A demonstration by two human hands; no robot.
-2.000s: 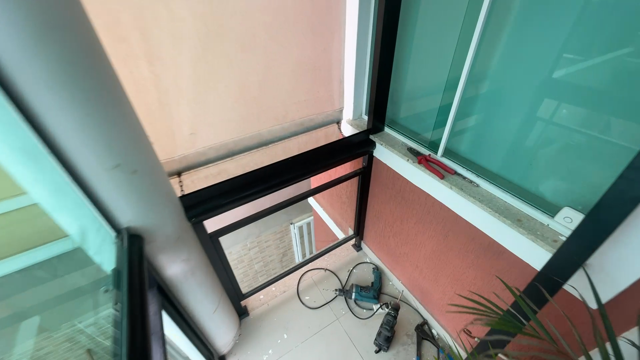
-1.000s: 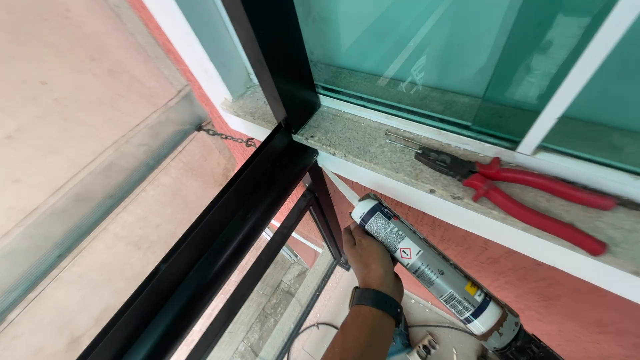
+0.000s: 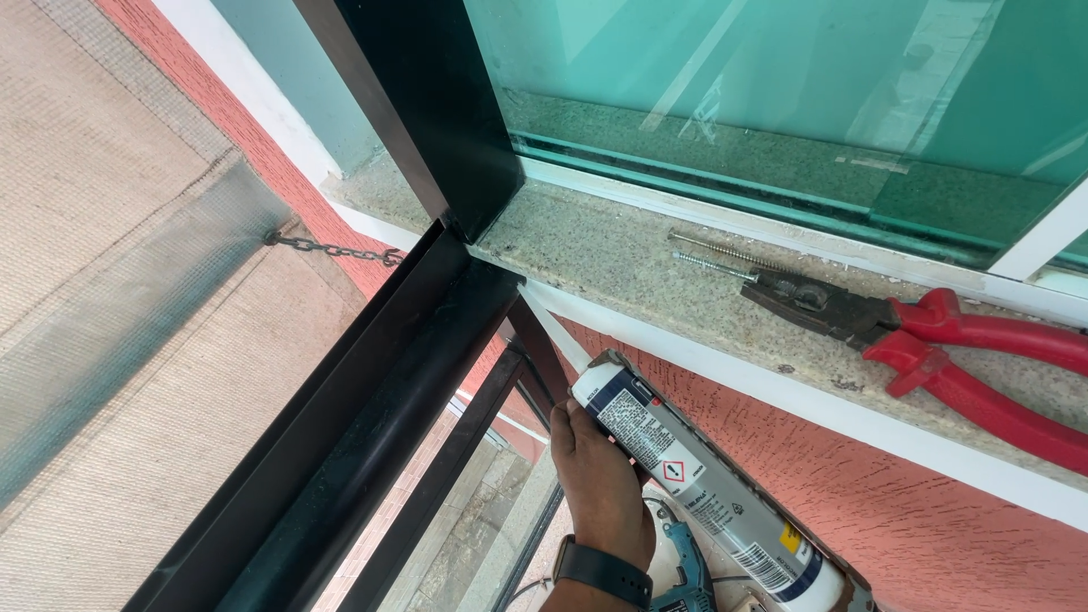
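Note:
My left hand [image 3: 599, 489], with a dark band on its wrist, holds the front end of a sealant cartridge [image 3: 693, 480] in a caulking gun. The fingers behind the cartridge are partly hidden. Its pale nozzle [image 3: 552, 327] points up and left, with the tip at the corner where the black metal rail [image 3: 365, 433] meets the underside of the stone windowsill [image 3: 612, 246]. The gun's rear end is cut off by the frame. My right hand is out of view.
Red-handled combination pliers [image 3: 850, 319] and screws [image 3: 718, 265] lie on the sill. A black post [image 3: 442, 110] stands at the corner by green window glass [image 3: 722, 76]. A chain [image 3: 340, 250] hangs left. Below is a teal power drill [image 3: 684, 569].
The view has moved much closer to the rail corner. My left hand and the caulking gun, absent from the oldest frame, are in view. The nozzle stays at the corner since the previous frame.

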